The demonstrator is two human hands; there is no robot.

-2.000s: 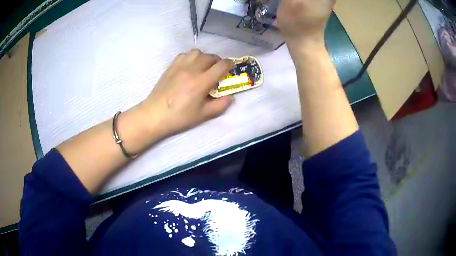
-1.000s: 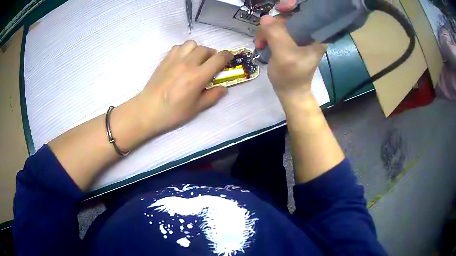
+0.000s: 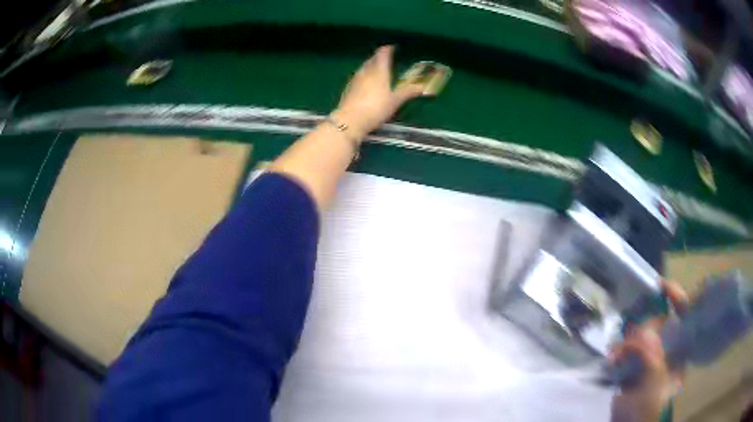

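The view is blurred. My left hand (image 3: 369, 92) reaches over the green conveyor, its thumb and fingers apart. A pale device shell (image 3: 431, 78) lies on the belt at the thumb's tip; whether they touch is unclear. My right hand (image 3: 648, 354), cut off by the bottom edge, is closed around the grey electric screwdriver (image 3: 714, 320) in front of the screw feeder (image 3: 599, 272). The screwdriver's tip is too blurred to make out.
The green conveyor (image 3: 272, 78) crosses the top and carries other shells, one at left (image 3: 149, 72) and two at right (image 3: 646, 136). A white mat (image 3: 404, 288) lies between cardboard sheets (image 3: 132, 222). A thin dark stick (image 3: 500, 262) lies left of the feeder.
The view has swung up to the conveyor. My left hand has moved from the mat to the belt, and no shell shows on the mat. My right hand has moved the screwdriver to the feeder.
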